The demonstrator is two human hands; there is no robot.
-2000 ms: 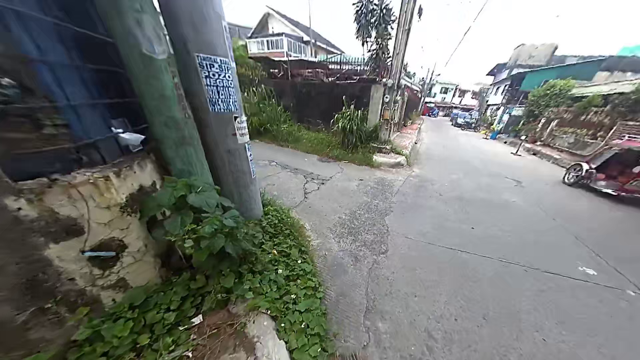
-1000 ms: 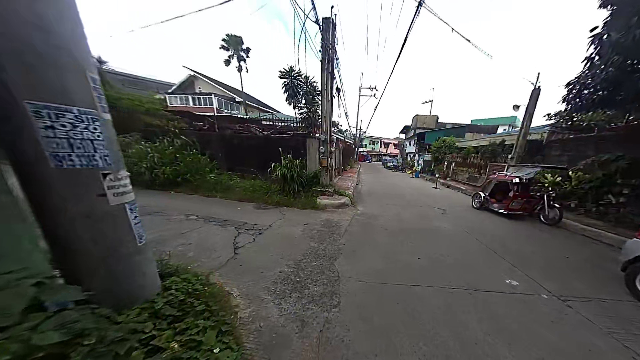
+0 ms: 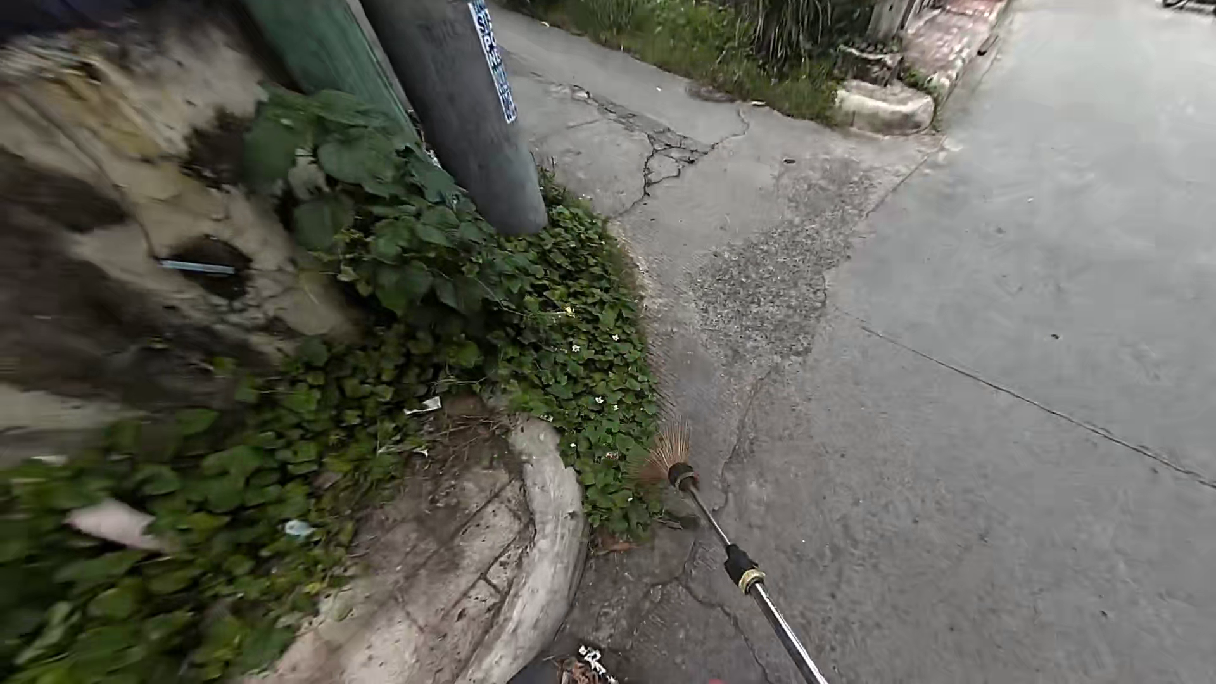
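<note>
Neither of my hands shows in the head view. A broom with stiff thin bristles [image 3: 673, 454] and a long metal handle [image 3: 785, 631] reaches in from the bottom edge, its upper end out of view. The bristles touch or hang just over the pavement at the edge of the green creeping plants [image 3: 608, 380]. At the bottom edge, part of a dark container or pan [image 3: 537, 673] shows, with brown debris and a black-and-white scrap [image 3: 594, 660] beside or in it; which one I cannot tell.
A curved concrete curb [image 3: 551, 513] borders the plants. Behind stand a grey post [image 3: 465, 114] with a printed notice, a green post [image 3: 328, 57] and a crumbling wall [image 3: 104, 190]. Bits of litter [image 3: 114, 525] lie among the leaves. Cracked road [image 3: 997, 380] stretches right.
The view has swung down from the street to the ground. The broom is now in sight; neither earlier frame shows it.
</note>
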